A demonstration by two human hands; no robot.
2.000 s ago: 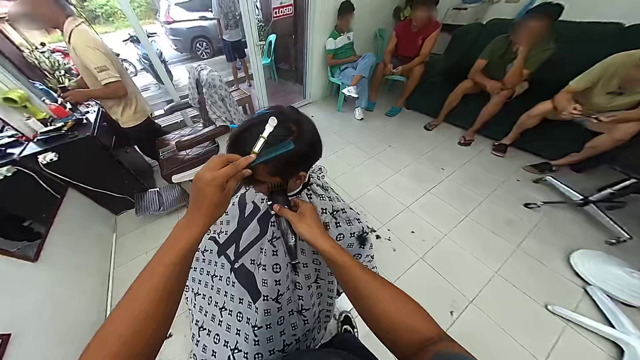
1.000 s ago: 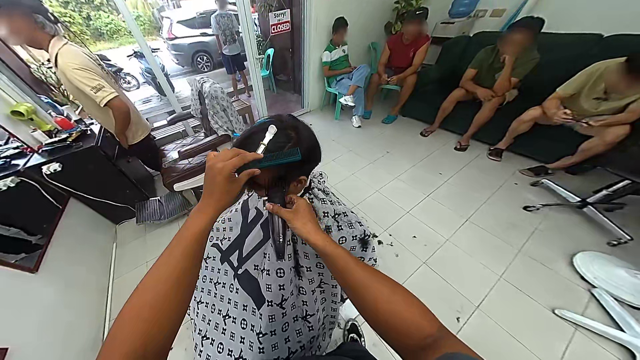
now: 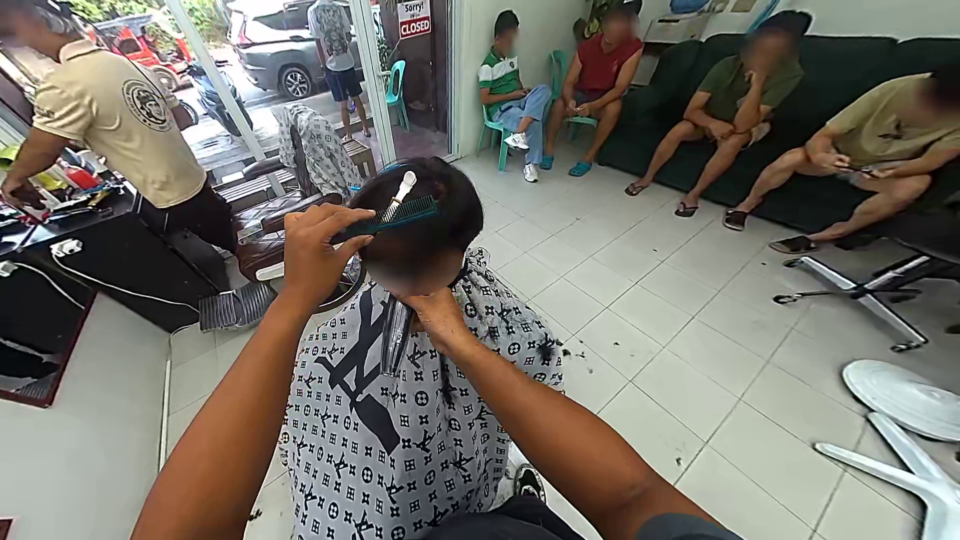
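Observation:
A seated person in a white patterned barber's cape (image 3: 427, 420) is in front of me, with dark hair (image 3: 450, 199). My left hand (image 3: 322, 247) grips a dark comb (image 3: 405, 216) by its end; the teeth lie across the front of the hair. A white hair clip (image 3: 400, 196) sits in the hair, partly behind the comb. My right hand (image 3: 441, 319) holds a dark hair clipper (image 3: 395, 337) near the person's lower face, its body pointing down; the clipper's head is hidden. Cut hair (image 3: 547, 349) lies on the cape.
A co-worker (image 3: 127, 120) stands at a black counter (image 3: 97, 240) on the left, beside a brown barber chair (image 3: 262, 232). Several people sit along the back, some on a dark green sofa (image 3: 682, 112). At right are a wheeled chair base (image 3: 862, 292) and a white round base (image 3: 900, 397).
The comb has tilted, its free end now higher relative to my left hand. The clipper stays in my right hand at the lower face. The co-worker at left has turned and reaches over the counter.

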